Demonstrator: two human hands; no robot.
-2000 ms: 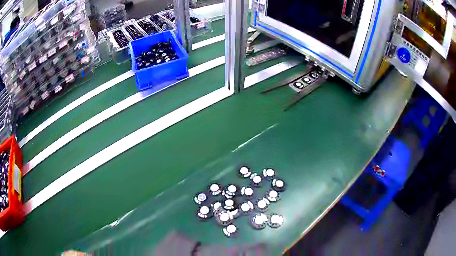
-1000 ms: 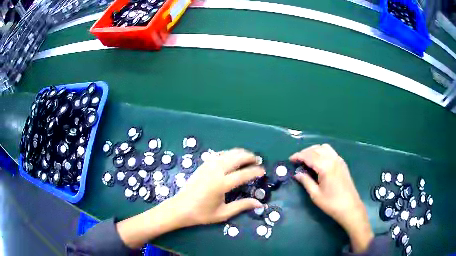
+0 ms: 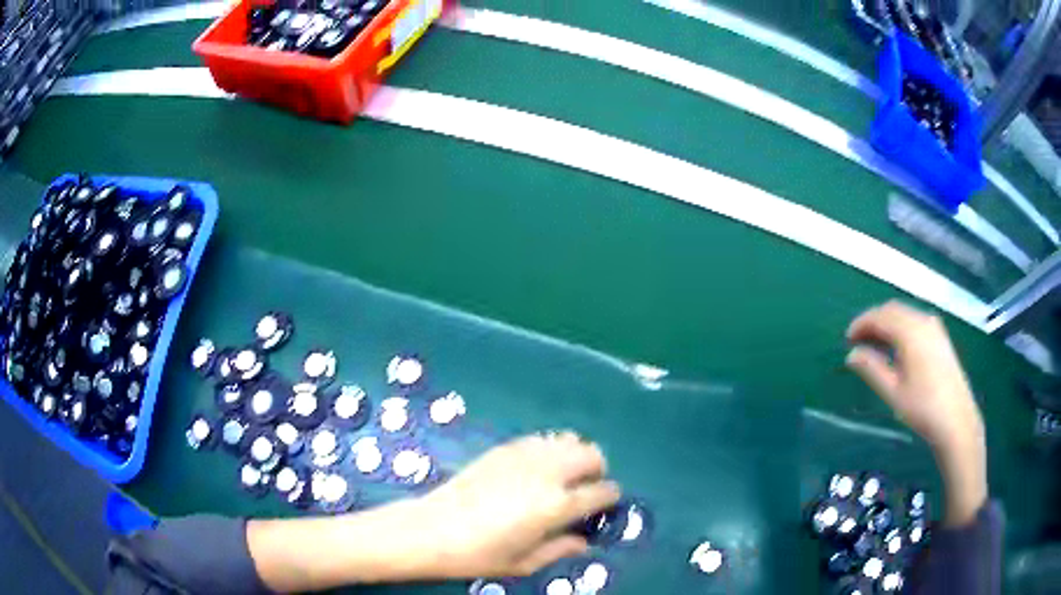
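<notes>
Many black speaker units with silver-white centres point(image 3: 263, 401) lie loose on the green bench, left of centre. My left hand point(image 3: 512, 508) is bare, low over the bench, with its fingertips closed around a dark speaker unit point(image 3: 599, 522); the palm side is hidden. Another unit point(image 3: 633, 523) lies beside those fingertips and one point(image 3: 706, 558) lies farther right. A few sit at the lower edge. My right hand point(image 3: 916, 366) is bare and raised at the right, fingers curled; whether it holds anything is hidden. A second loose group point(image 3: 870, 537) lies below it, beside the sleeve.
A blue parts bin point(image 3: 175, 337) heaped with black discs stands at left. A red-orange bin point(image 3: 285, 81) of discs is at the upper left, across the white-striped green surface. A small blue bin point(image 3: 948, 174) is at the upper right, near a metal post point(image 3: 1030, 291).
My right hand has moved up and right, away from the parts at centre. My left hand remains near the centre parts, with fewer units around it. The view has shifted and tilted.
</notes>
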